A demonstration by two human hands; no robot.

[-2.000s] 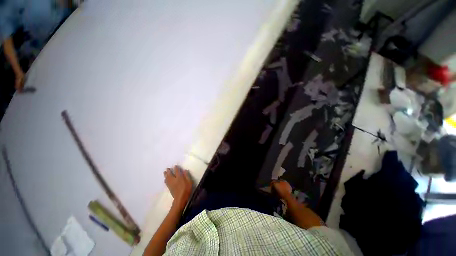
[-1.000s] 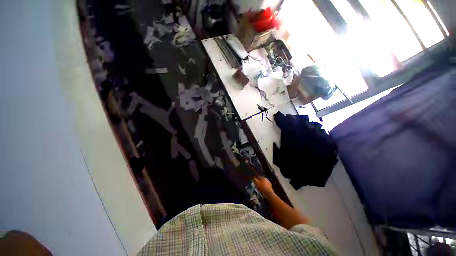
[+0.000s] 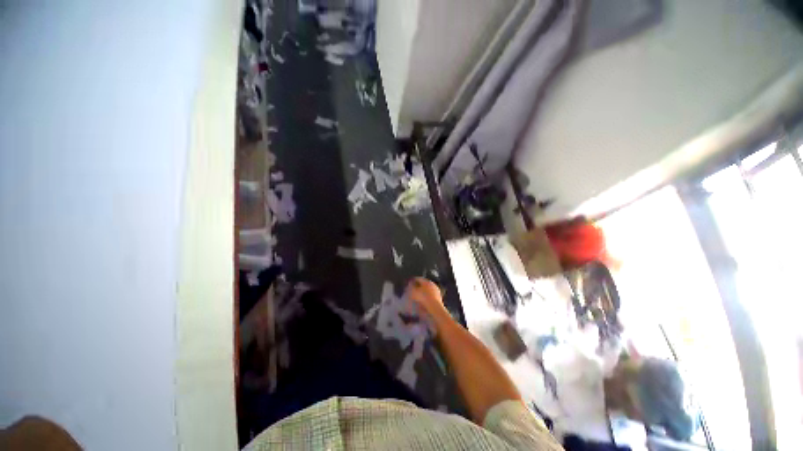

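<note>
The white paper (image 3: 88, 211) covers the cutting table at the left, beside the table's pale edge strip (image 3: 207, 264). My right hand (image 3: 423, 294) shows at centre right, above the scrap-strewn floor. Its fingers look curled, but it is small and blurred, so I cannot tell if it holds anything. A brown rounded part at the bottom left edge (image 3: 37, 434), over the paper, looks like my left hand. It is cut off by the picture's edge and its fingers are hidden.
Pale scraps (image 3: 356, 253) lie on the dark floor (image 3: 308, 185) along the table. A second white table (image 3: 469, 286) at the right bears papers, a cardboard box (image 3: 533, 250) with something red (image 3: 574, 241), and clutter. A white wall and bright windows stand beyond.
The view has swung right, away from the ruler and second person, and more up the aisle. The black cloth has almost left the view. My right hand appears higher in the picture.
</note>
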